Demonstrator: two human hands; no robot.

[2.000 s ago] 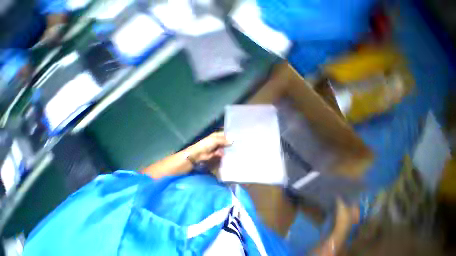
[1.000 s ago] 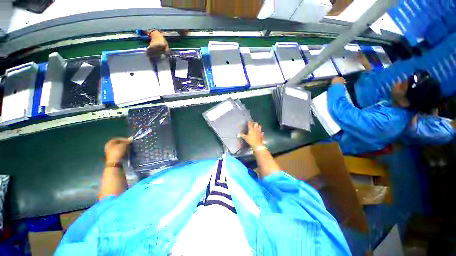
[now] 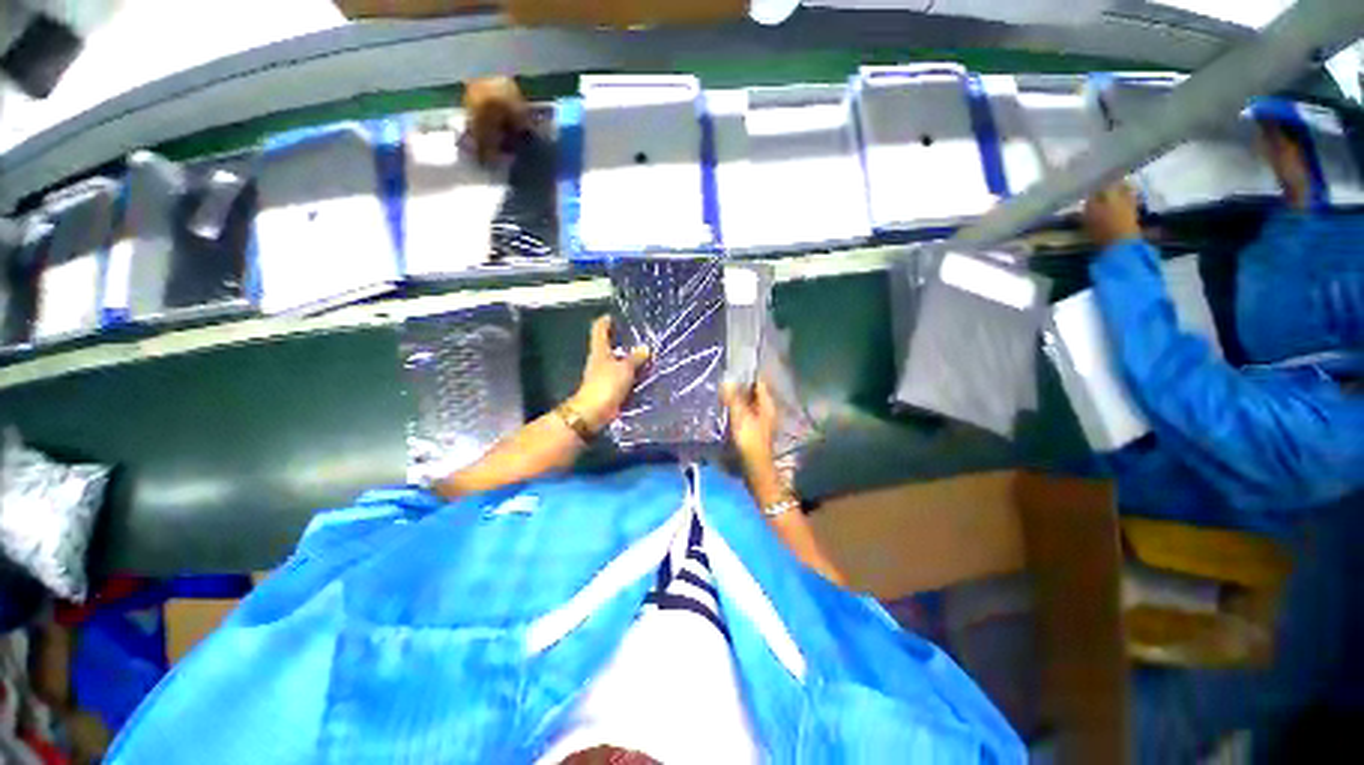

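Observation:
My left hand [image 3: 609, 381] grips the left edge of a black bagged keyboard [image 3: 669, 359] in glossy clear wrap, held upright before my chest over the bench. My right hand [image 3: 753, 419] is at its lower right, on a narrow-looking grey sleeve [image 3: 744, 321] with a white label, which overlaps the keyboard's right side. Part of another wrapped or grey piece shows behind my right hand, blurred. A second bagged piece [image 3: 461, 392] lies on the dark green bench to the left.
Open white boxes with blue edges [image 3: 640, 172] line the conveyor behind the bench. A stack of grey sleeves [image 3: 972, 336] lies to the right, near a co-worker's blue sleeve [image 3: 1197, 374]. A brown carton [image 3: 1070, 598] stands below right. A silver bag [image 3: 53, 516] lies at the left end.
My left hand has moved right from the bagged piece on the left and now holds a bagged keyboard in front of me. My right hand stays near the grey sleeve. The view has shifted.

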